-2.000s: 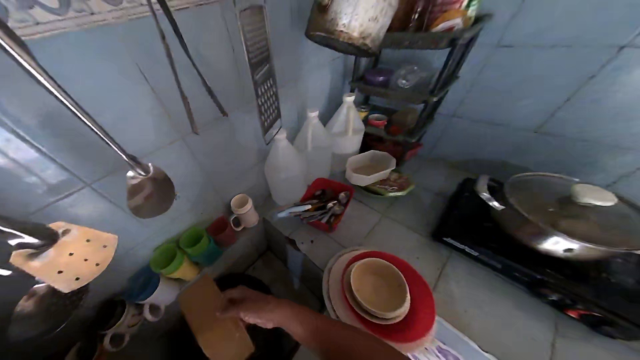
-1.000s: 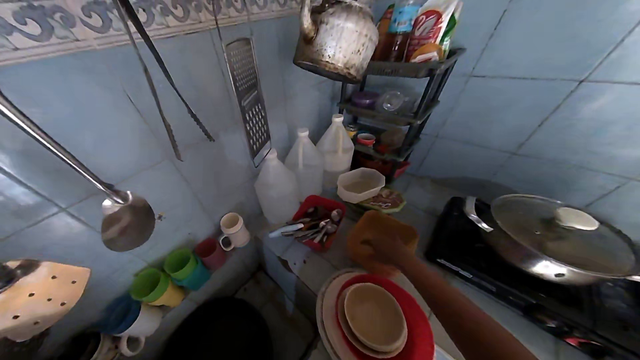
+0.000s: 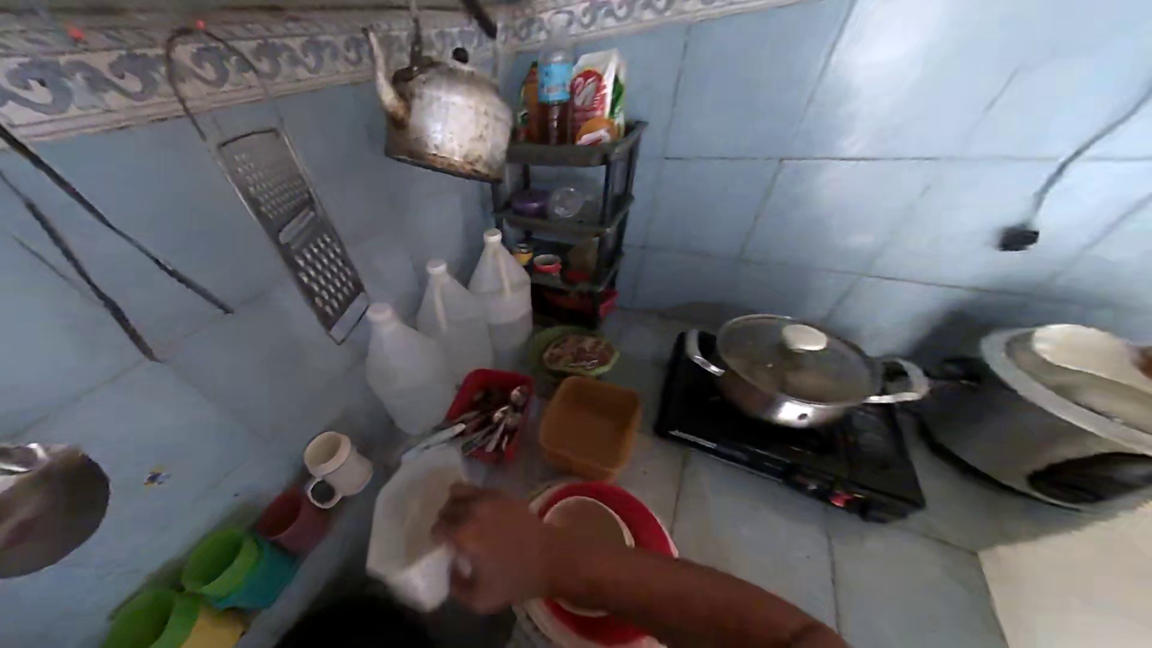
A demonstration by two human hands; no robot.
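Observation:
My right hand reaches in from the lower right, its fingers closed on the rim of a white plastic container, slightly blurred and tilted. Under my forearm, a light bowl rests on a red plate, part of a stack. A brown plastic container stands behind that stack, beside a red basket of spoons and other cutlery. Behind the brown container is a green dish with food that cannot be made out. My left hand is out of view.
Plastic jugs line the wall near a black shelf rack. A lidded pan sits on a black stove, with a rice cooker beyond. Cups, a box grater and a kettle are at the left.
My right hand let go of the brown container, which stands by the red basket. It took hold of the white container, earlier behind the basket, and moved it toward the lower left. The view has swung right.

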